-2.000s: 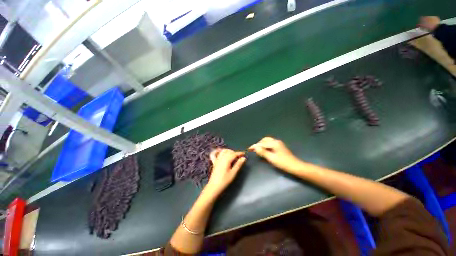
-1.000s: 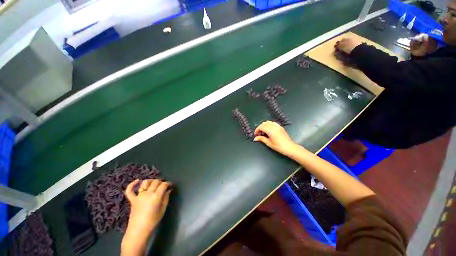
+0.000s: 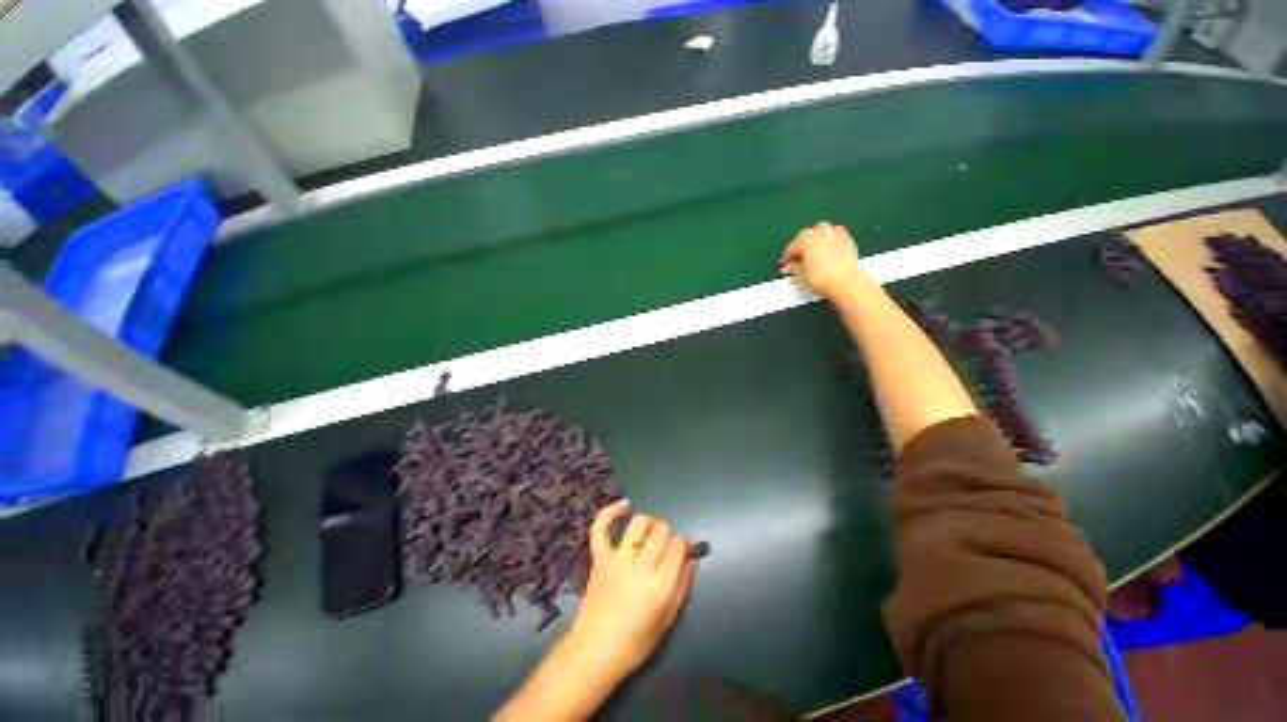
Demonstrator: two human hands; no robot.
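Small dark purple-brown parts lie in a loose heap point(image 3: 501, 494) left of centre. My left hand point(image 3: 635, 571) is at the heap's right edge, fingers curled; a dark part point(image 3: 699, 549) sticks out beside its fingertips. My right hand point(image 3: 823, 261) is stretched out over the white rail at the belt's near edge. A tiny dark piece shows at its pinched fingertips, too small to make out fully. My right forearm partly hides the rows of parts point(image 3: 1013, 402) on the dark green bench.
A black phone point(image 3: 361, 533) lies between the heap and a second pile point(image 3: 184, 578). One part point(image 3: 443, 382) sits by the rail point(image 3: 565, 351). A blue tray point(image 3: 120, 317) is at the left. A board with parts point(image 3: 1200, 282) and clear scraps point(image 3: 1221, 416) are at the right.
My right hand has left the rows and moved out to the rail. My left hand is still at the heap's right edge. The view has turned back left.
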